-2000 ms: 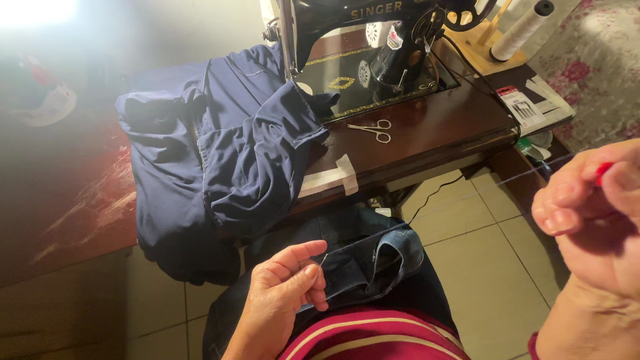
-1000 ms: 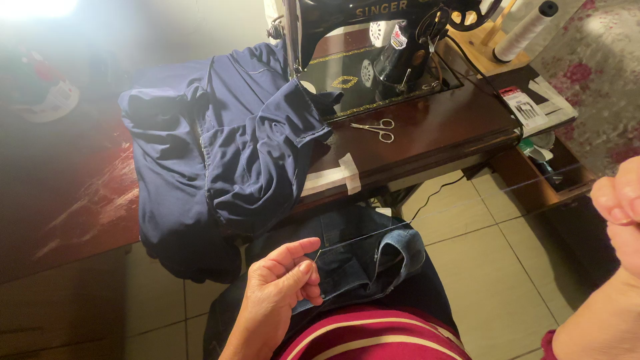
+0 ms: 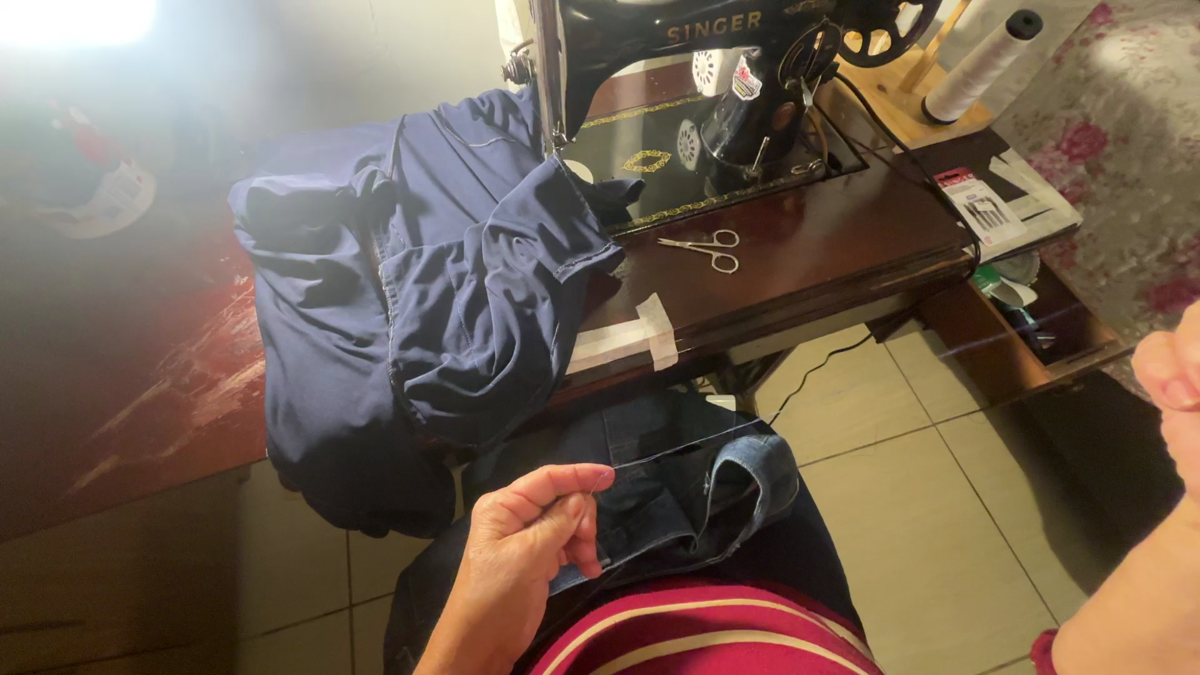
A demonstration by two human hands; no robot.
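Note:
My left hand (image 3: 539, 534) is above my lap, thumb and fingertips pinched on a thin thread (image 3: 675, 450). From there the thread runs up to the right toward my right hand (image 3: 1172, 403), which is closed at the right edge and partly cut off by the frame. A fine glint at the left fingertips may be a needle; it is too small to tell. Under the left hand a denim garment (image 3: 764, 478) lies on my lap. Dark blue fabric (image 3: 469, 309) hangs over the table's front edge, its upper part beside the needle area of a black Singer sewing machine (image 3: 712, 28).
Small scissors (image 3: 712, 248) lie on the wooden sewing table (image 3: 806, 253). Pale tape (image 3: 623, 342) is stuck at its edge. A cone of white thread (image 3: 980, 70) stands on a wooden holder behind. An open drawer (image 3: 1022, 328) juts out at the right, below a needle packet (image 3: 980, 202).
My right hand was nearer and more open two seconds ago, with something red at its fingers; now it is closed and farther out at the right. My left hand has hardly moved.

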